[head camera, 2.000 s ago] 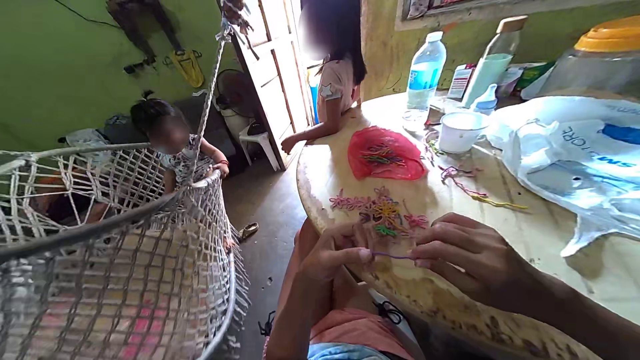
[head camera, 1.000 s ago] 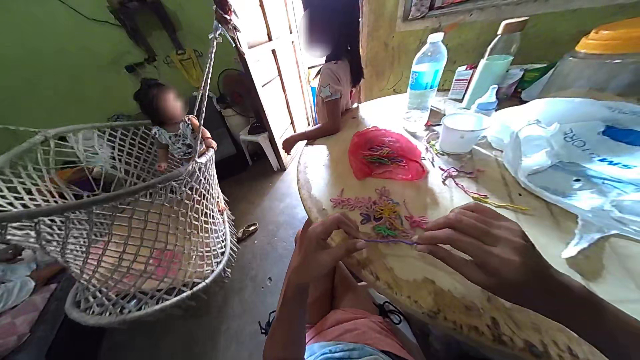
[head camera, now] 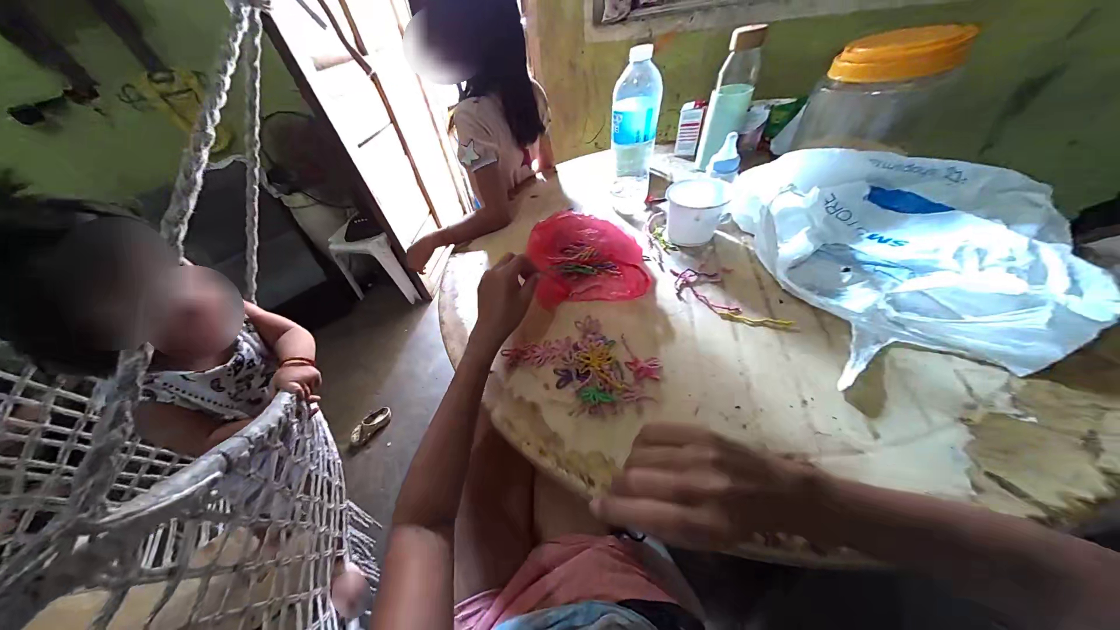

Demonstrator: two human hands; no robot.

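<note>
My left hand is stretched out to the left edge of a red plastic bag, its fingertips at the bag's rim. Loops of coloured string lie in the bag. Nearer to me, a cluster of flower-like string pieces, pink, yellow, purple and green, rests on the wooden table. Over the table's front edge is my right hand, blurred, its fingers curled; whether it holds a thread cannot be made out. Loose pink and yellow strings lie right of the bag.
Behind stand a water bottle, a white cup, a green-filled bottle and an orange-lidded jar. A white plastic bag covers the right side. A child sits in a rope hammock at left; another person leans at the table's far edge.
My left hand has moved from the front edge to the red bag. My hands, earlier joined by a purple string, are now apart. The hammock with the child has swung closer.
</note>
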